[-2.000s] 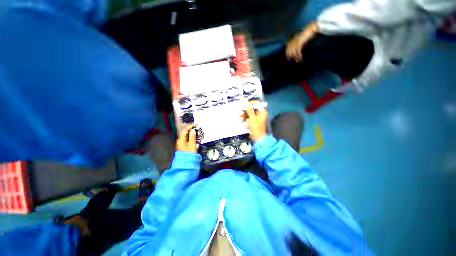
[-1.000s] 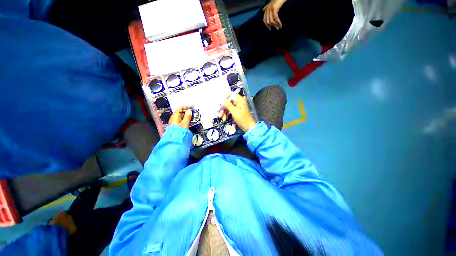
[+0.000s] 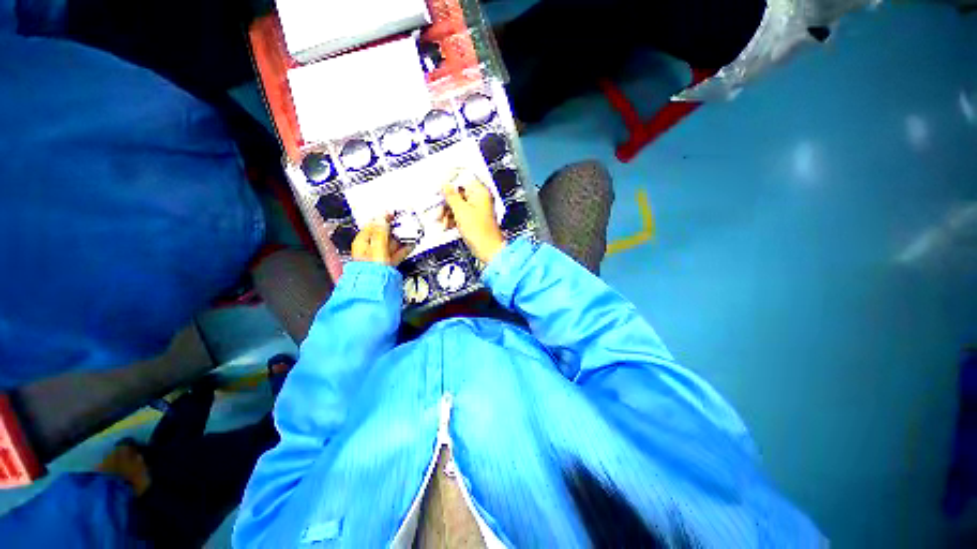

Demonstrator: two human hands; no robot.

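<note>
A blister tray [image 3: 366, 168] lies across my lap with round pockets along its edges. A blank white sheet [image 3: 375, 197] covers its middle. My left hand [image 3: 375, 242] holds a round component [image 3: 407, 226] at its fingertips over the sheet's near part. My right hand [image 3: 471, 214] is just right of it, fingers bent together over the sheet; something small and pale is at its fingertips, too blurred to name. White-faced components [image 3: 451, 277] sit in the pockets nearest me. Dark components [image 3: 494, 147] sit in pockets at the right and left sides.
A second white sheet [image 3: 359, 88] and a white block [image 3: 348, 21] lie beyond the tray on a red crate [image 3: 453, 54]. A person in blue [image 3: 118, 204] is close at the left. Another person's pale sleeve [image 3: 766, 48] is at the upper right, near a red stool leg [image 3: 643, 129].
The view has shifted, so tray and hands sit further left and up. The round component in my left hand now shows a whiter face. My right hand has moved over the sheet from its right edge.
</note>
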